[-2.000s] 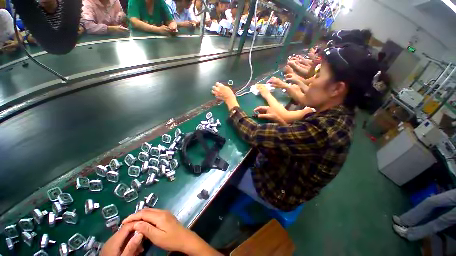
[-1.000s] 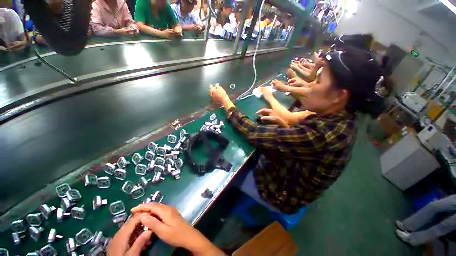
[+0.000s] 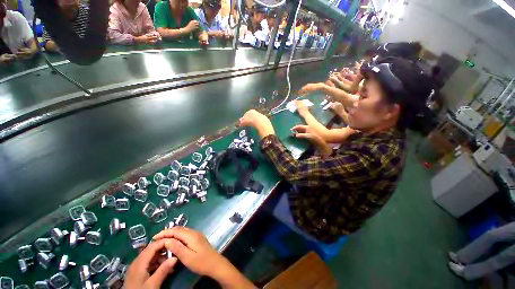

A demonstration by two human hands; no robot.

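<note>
My left hand [image 3: 145,265] and my right hand [image 3: 192,248] are together at the bottom of the view, over the near edge of the green bench. Between their fingertips shows a small silver piece [image 3: 170,254], mostly hidden by the fingers; it looks like part of a square-faced unit. Many silver square-faced units [image 3: 136,232] with short stems lie scattered on the bench to the left of and beyond my hands, some face up and some on their sides.
A black head strap [image 3: 235,172] lies beyond the units. A small dark piece [image 3: 236,217] lies near the bench edge. A dark conveyor belt [image 3: 141,121] runs beyond the bench. A person in a checked shirt [image 3: 339,186] sits to the right, beside a wooden stool [image 3: 301,275].
My hands have moved slightly right in the view and stay together. The neighbouring person's farther hand has drawn back from the belt towards the bench edge.
</note>
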